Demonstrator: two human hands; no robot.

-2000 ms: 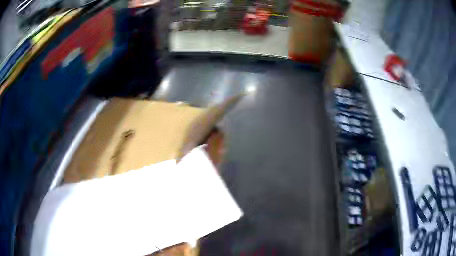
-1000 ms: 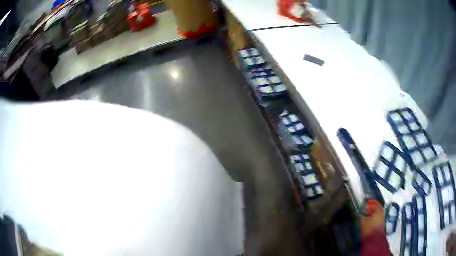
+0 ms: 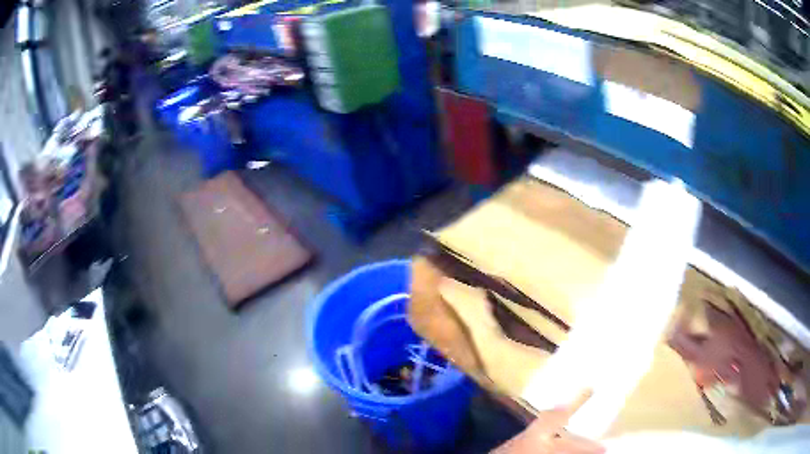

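Note:
A long white sheet strip [image 3: 635,293] lies across the press's torn cardboard covering [image 3: 524,230], running from the back edge towards me. My left hand [image 3: 549,436] is at the bottom edge, cut off by it, with its thumb and fingers closed on the near end of the strip. Another pale white surface shows at the bottom right edge; I cannot tell whether it is sheet or sleeve. My right hand is not in view. The cardboard has long dark slits, and a reddish-brown torn opening [image 3: 733,355] lies right of the strip.
A round blue bin [image 3: 391,408] with white cut-out waste inside stands left of the press bed. A brown mat [image 3: 242,238] lies on the grey floor. The blue press beam [image 3: 568,97] runs behind the bed. A white side bench [image 3: 84,390] is at the left edge, blue machines behind.
The view has swung from the floor and white bench with dies to the press bed and blue bin. The white sheet, large in front before, now shows as a strip on the cardboard.

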